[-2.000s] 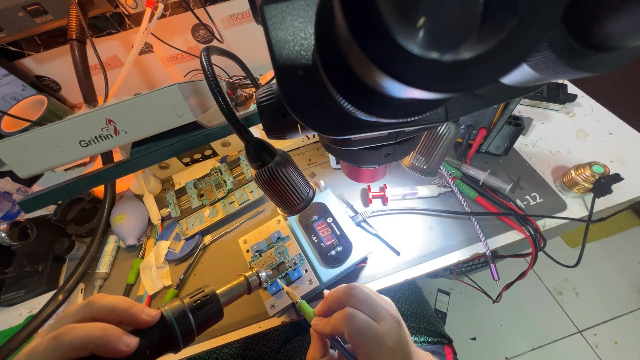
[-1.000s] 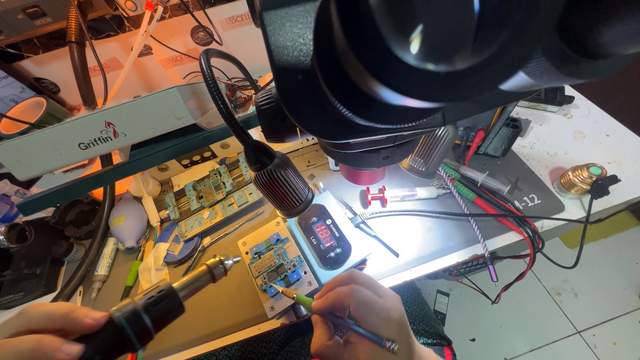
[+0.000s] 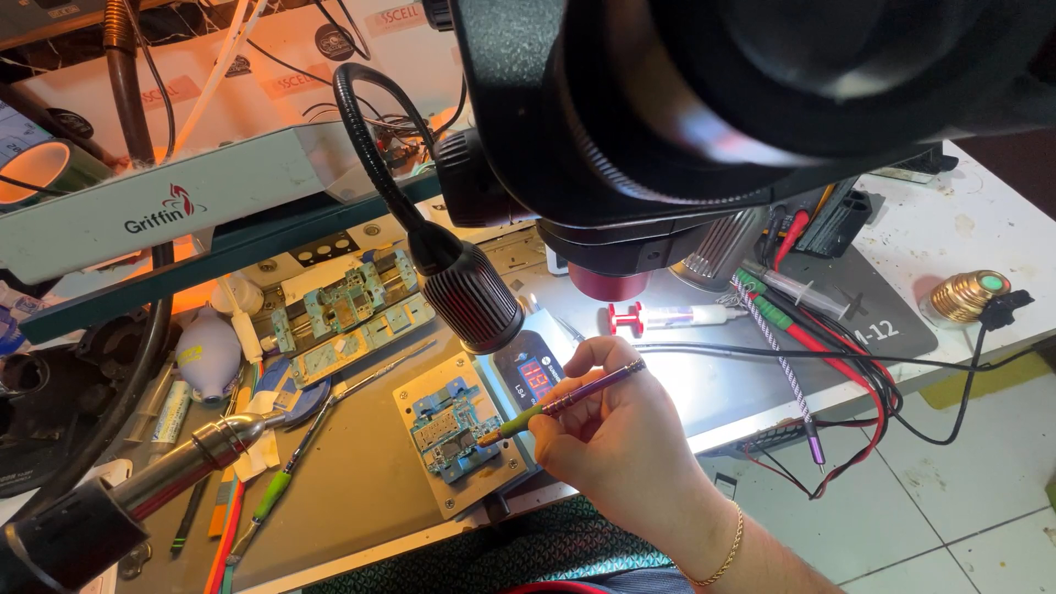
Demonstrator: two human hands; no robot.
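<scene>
My right hand (image 3: pixel 615 433) holds a slim tool with a green grip and purple metal handle (image 3: pixel 569 400). The tool's tip reaches the lower right part of a phone circuit board (image 3: pixel 445 425), which sits in blue clamps on a heating platform (image 3: pixel 450 499). Beside the board, the platform's digital display (image 3: pixel 535 375) is lit and partly behind my fingers. The black-handled hot air gun (image 3: pixel 74 536), with its bent metal nozzle (image 3: pixel 235 437), enters from the lower left, apart from the board. My left hand is outside the view.
A microscope (image 3: pixel 660 124) hangs over the bench, with a gooseneck lamp (image 3: pixel 470 297) beside it. Another board holder (image 3: pixel 351 309), an air blower bulb (image 3: pixel 208 355) and a green-handled tool (image 3: pixel 276 491) lie left. A syringe (image 3: pixel 676 318), red and black leads (image 3: pixel 833 355) and a brass-coloured part (image 3: pixel 965 297) are right.
The hot air gun has moved left, away from the board, and my left hand has left the view. My right hand has moved up and changed its pose, still holding the green-gripped tool.
</scene>
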